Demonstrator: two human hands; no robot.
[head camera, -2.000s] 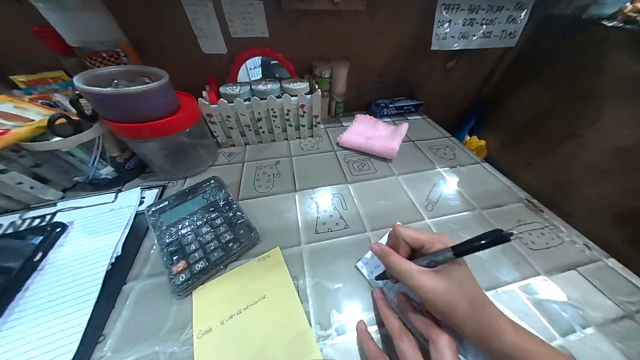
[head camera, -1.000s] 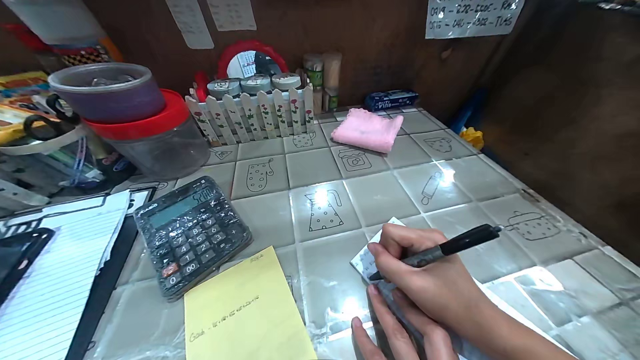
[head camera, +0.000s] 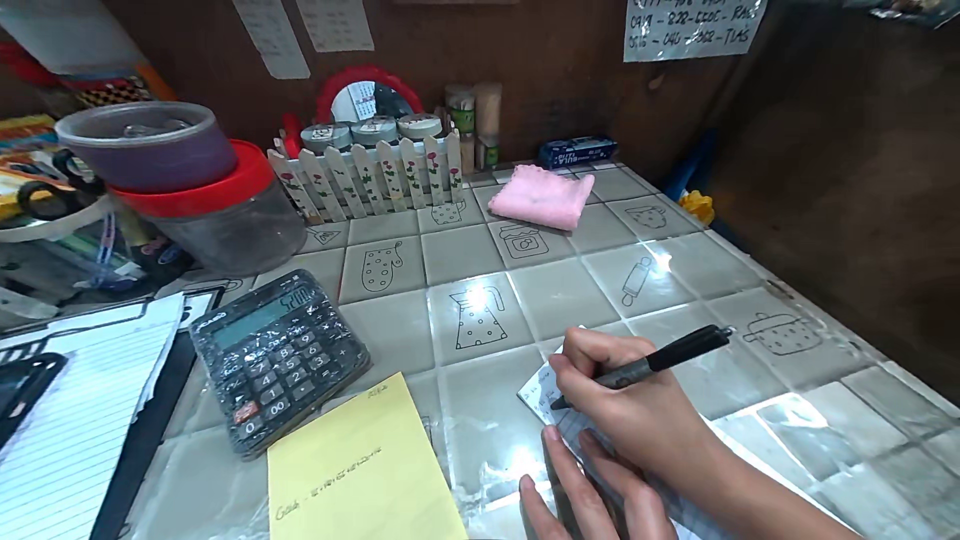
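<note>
In my right hand (head camera: 637, 405) is a black pen (head camera: 660, 358), its tip down on a small sheet of white paper (head camera: 541, 390) that bears writing. My left hand (head camera: 592, 487) lies just below, at the bottom edge of the view, fingers spread over the lower part of that sheet. Both hands hide much of the paper. Left of them a yellow sheet (head camera: 360, 465) with handwriting lies on the tiled tabletop. A calculator (head camera: 281, 360) in clear plastic wrap touches or nearly touches its upper left corner.
A clipboard with lined paper (head camera: 82, 405) lies at the left. Behind it are a container with scissors (head camera: 45, 195) and a red-lidded clear jar (head camera: 232, 232) under a purple tub (head camera: 150, 154). A small picket-fence holder (head camera: 375, 180), a folded pink cloth (head camera: 541, 196) and a blue box (head camera: 577, 151) stand farther back.
The view has shifted slightly. My right hand stays closed around the pen over the white paper, and my left hand remains beside it.
</note>
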